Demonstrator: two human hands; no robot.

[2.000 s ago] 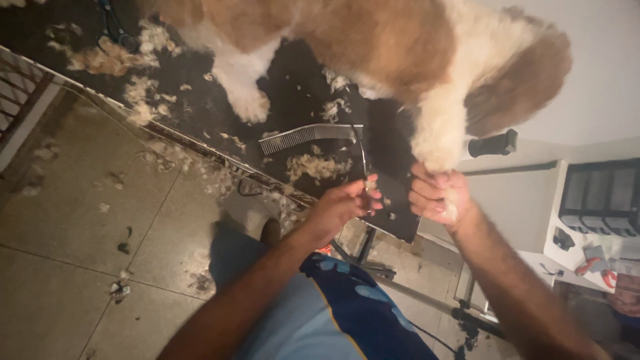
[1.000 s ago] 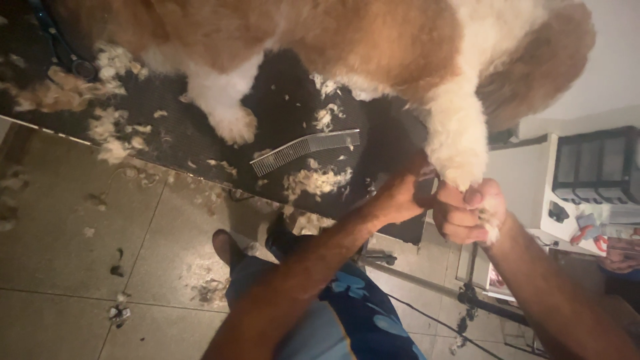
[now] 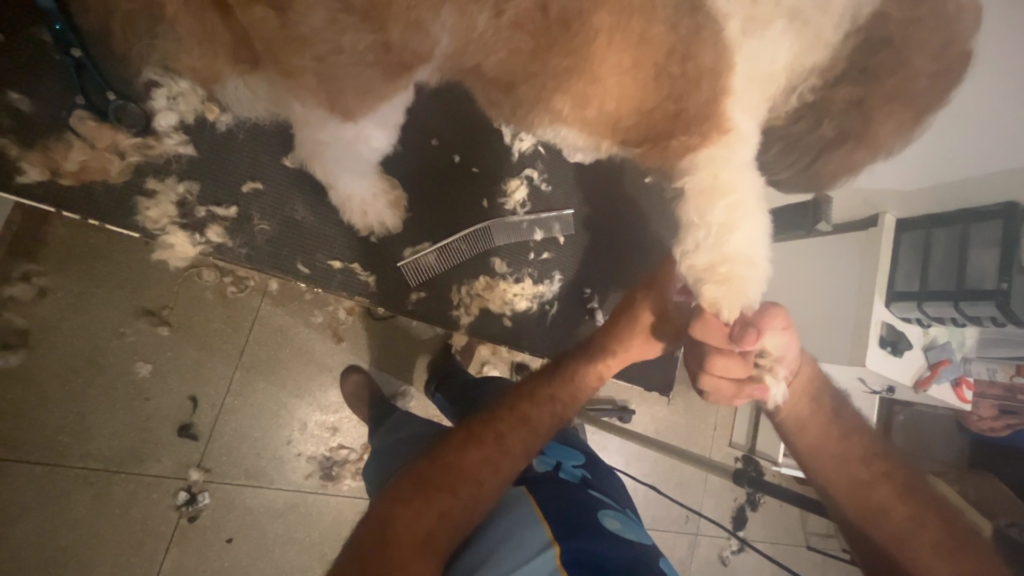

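A dog with brown and white fur stands on a black ribbed grooming table. My right hand is closed around the lower end of the dog's white leg, with a tuft of cut hair against the palm. My left hand is beside it, behind the leg on its left side; its fingers are largely hidden, and no tool can be made out in it. A metal grooming comb lies on the table left of my hands. Scissors with dark handles lie at the upper left.
Clumps of cut hair lie on the table and the tiled floor. The table edge runs diagonally below the comb. At right are a white shelf unit, a black rack and another person's hand. A dark cord crosses the floor.
My left hand, seen with scissors two seconds ago, has moved right and up to the dog's leg, and the scissors have gone from sight. My right hand keeps hold of the leg.
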